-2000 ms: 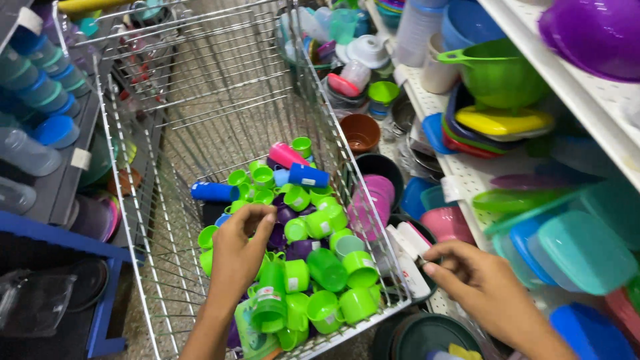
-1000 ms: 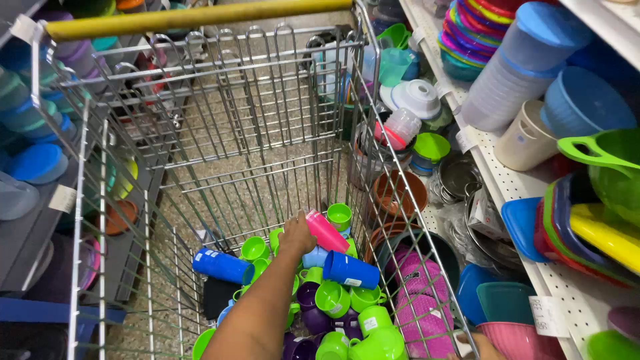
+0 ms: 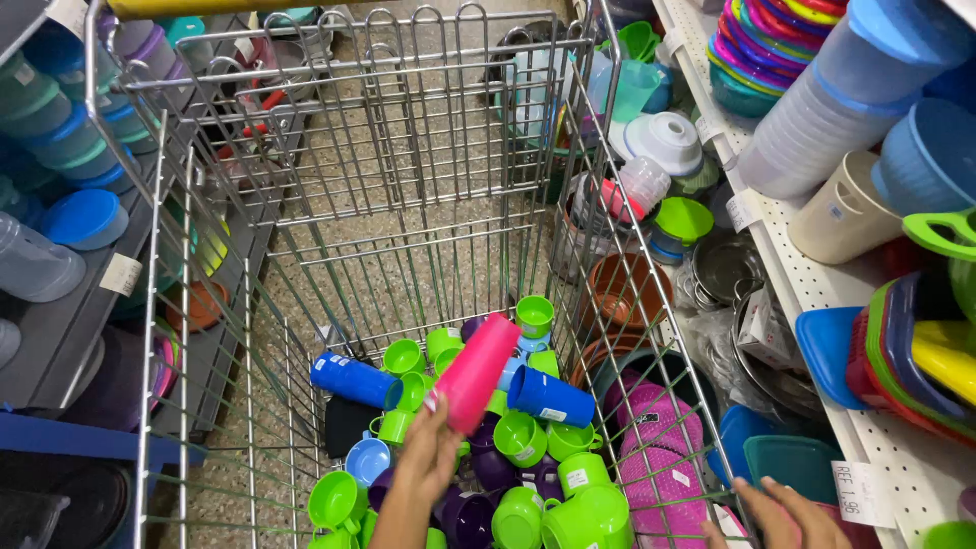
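Observation:
My left hand (image 3: pixel 427 450) grips a pink plastic tumbler (image 3: pixel 480 374) near its lower end, holding it tilted above a heap in the wire shopping cart (image 3: pixel 412 244). Green plastic mugs (image 3: pixel 518 438), dark purple mugs (image 3: pixel 467 520) and a light blue mug (image 3: pixel 367 460) fill that heap. One blue tumbler (image 3: pixel 357 380) lies left of the pink one and another blue tumbler (image 3: pixel 550 396) lies right of it. At the lower right, my right hand (image 3: pixel 785 518) is outside the cart's right side, fingers spread, partly cut off by the frame edge; no object shows in it.
Left of the cart, a dark shelf (image 3: pixel 69 343) holds plastic containers. On the right, a white perforated shelf (image 3: pixel 808 282) bears clear containers, bowls and trays. Brown pots (image 3: pixel 629 290) and pink dotted items (image 3: pixel 659 457) stand close against the cart's right side.
My left hand was above the mugs without the tumbler, then reached to it in the heap; now the tumbler is lifted toward the camera. The view has shifted.

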